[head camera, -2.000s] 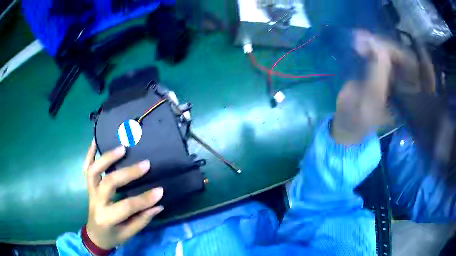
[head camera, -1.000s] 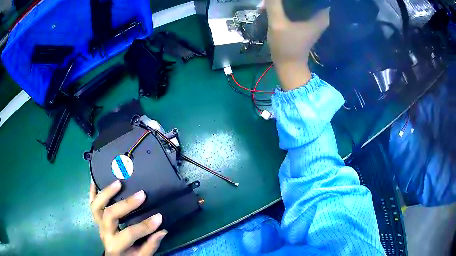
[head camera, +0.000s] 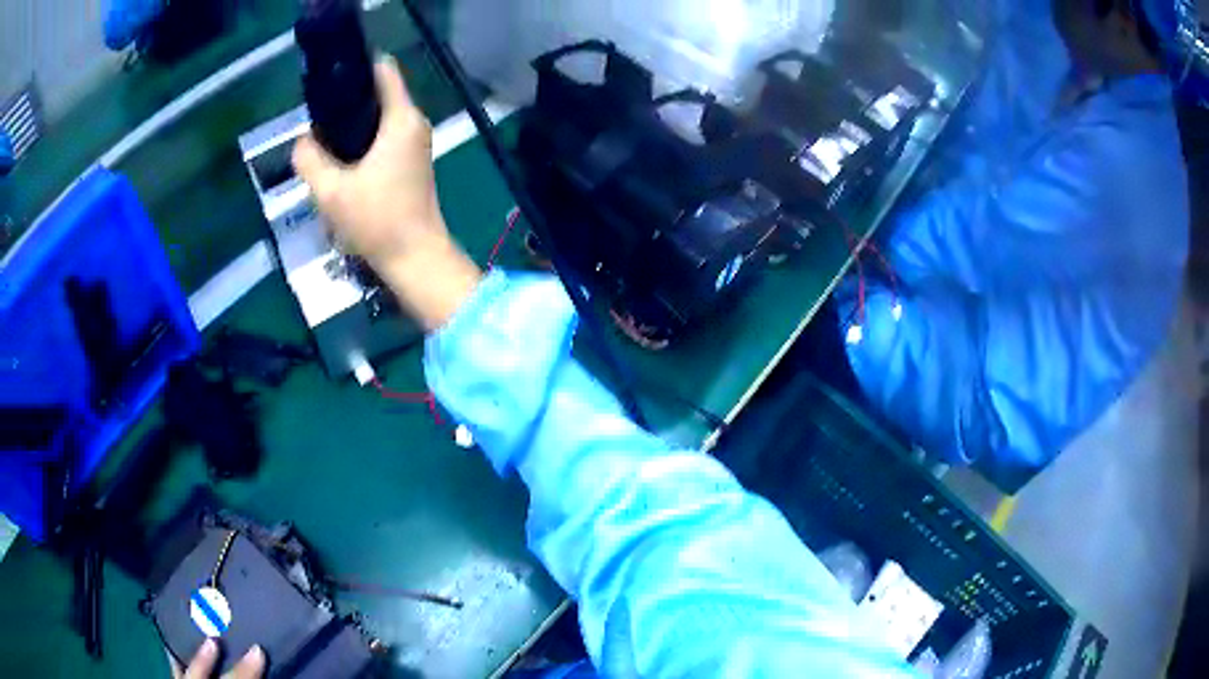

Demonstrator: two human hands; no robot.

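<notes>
The black blower fan housing (head camera: 259,597) lies on the green bench at the lower left, with a round white and blue label and thin lead wires. My left hand (head camera: 223,661) is mostly cut off by the bottom edge; its fingertips rest on the housing below the label. My right hand (head camera: 378,192) is raised over the screw feeder (head camera: 316,272), closed around the thick black electric screwdriver (head camera: 338,80). The screwdriver's upper end is near the top edge, and its tip is hidden behind my hand.
A blue bin (head camera: 133,252) with black parts stands at the left. Black finished blower assemblies (head camera: 663,199) are grouped right of the feeder. A dark cord hangs across the middle. A person in a blue smock (head camera: 1021,265) is at the right. A dark green crate (head camera: 849,464) sits below the bench edge.
The view has swung right, so the housing shows lower left. My right hand, blurred at first, now shows over the feeder with the screwdriver. My left hand stays on the housing.
</notes>
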